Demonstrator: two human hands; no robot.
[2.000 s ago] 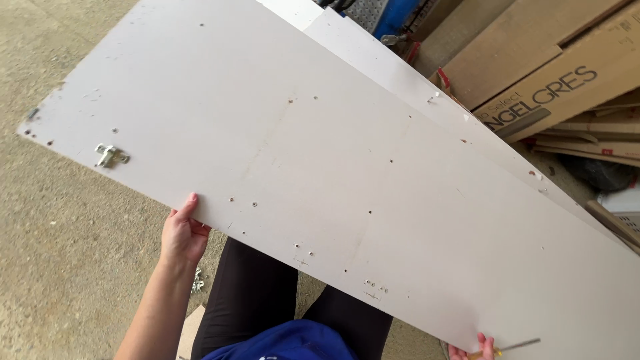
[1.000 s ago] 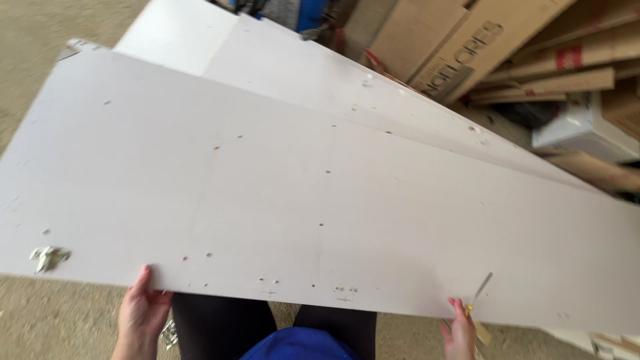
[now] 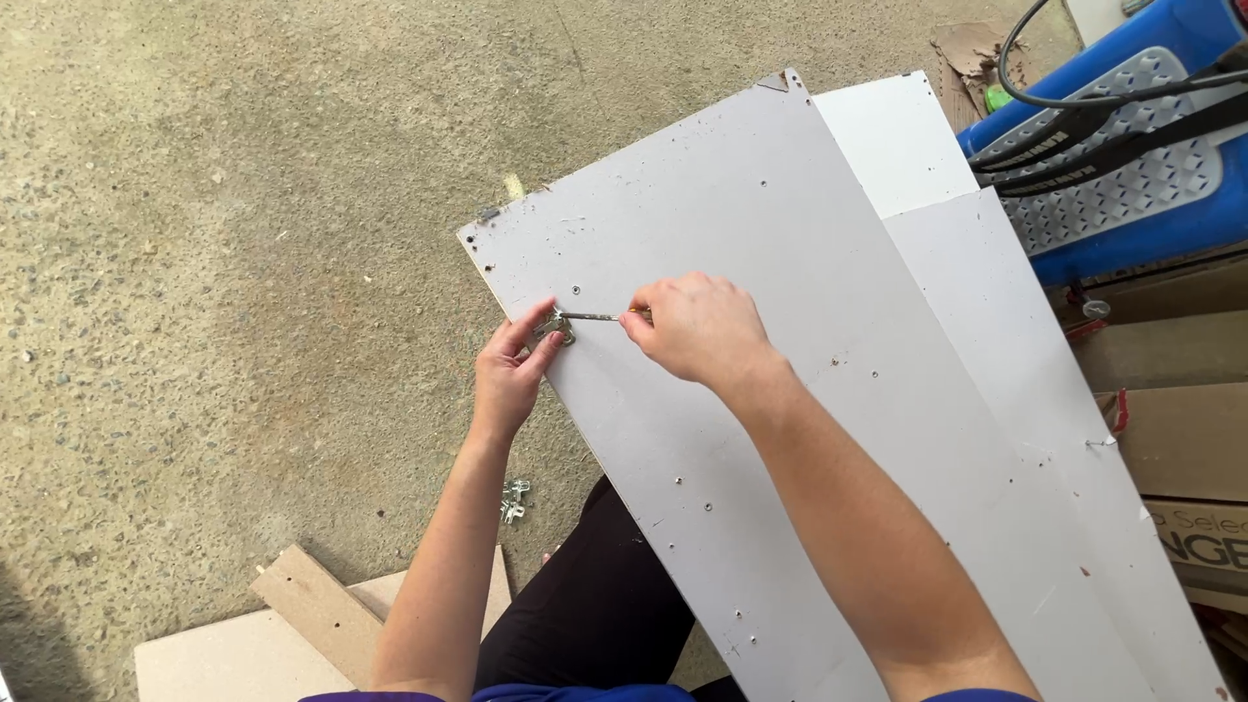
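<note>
A long white laminated board (image 3: 770,283) with several screw holes lies slanted across my legs. Near its left corner a metal hinge mounting plate (image 3: 560,330) is fixed by the long edge. My left hand (image 3: 517,366) holds that plate between thumb and fingers. My right hand (image 3: 697,327) grips a screwdriver (image 3: 590,316), whose handle is mostly hidden in the fist; its shaft lies low over the board and its tip meets the plate.
More metal hinge plates (image 3: 514,500) lie on the concrete floor (image 3: 244,292). Particleboard pieces (image 3: 244,653) are at lower left. Another white board (image 3: 1004,322) lies beneath the first. A blue object with patterned panels (image 3: 1121,146) and cardboard boxes (image 3: 1170,439) stand at right.
The view has swung toward the board's left end. Both hands have left their places along the near edge; the left is now at the metal plate, and the right has brought the screwdriver there.
</note>
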